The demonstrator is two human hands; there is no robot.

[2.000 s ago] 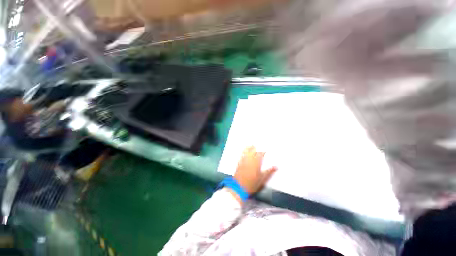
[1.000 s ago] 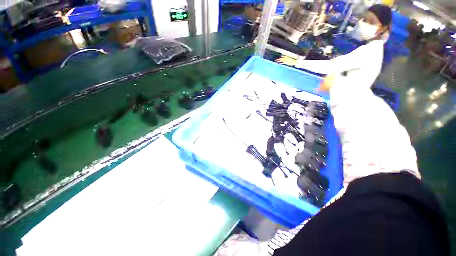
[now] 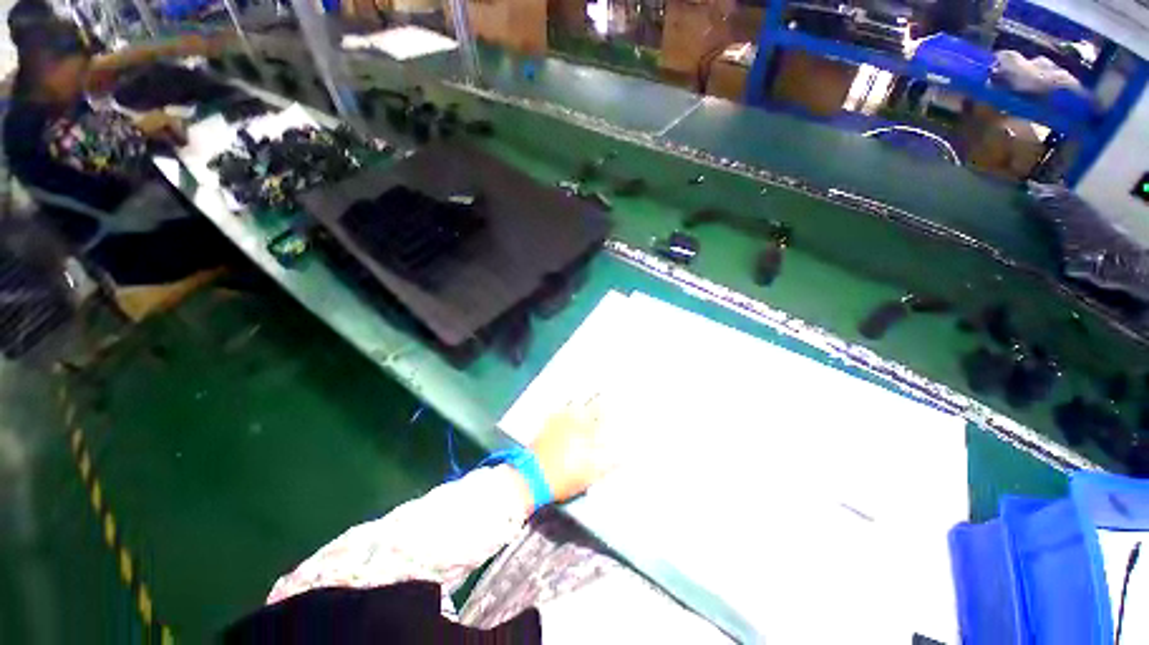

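Observation:
My left hand (image 3: pixel 573 447), with a blue wrist band (image 3: pixel 531 478), rests at the near left edge of the white work sheet (image 3: pixel 756 441). The hand is overexposed against the sheet; its fingers are washed out and I cannot tell whether it holds anything. My right hand is not in view. To the left lies a black foam pad (image 3: pixel 536 239) with rows of black housings (image 3: pixel 410 236) on it. A small dark piece shows at the sheet's lower right edge.
The green conveyor belt (image 3: pixel 832 296) carries scattered black units (image 3: pixel 1008 359) beyond a pale metal edge. Stacked blue bins (image 3: pixel 1046 567) stand at right. A person (image 3: pixel 95 151) sits at far left beside a pile of black parts (image 3: pixel 290 164).
The view has swung left from the blue bin back to the sheet and foam pad. My left hand is in view again. The bin now shows only at the right edge.

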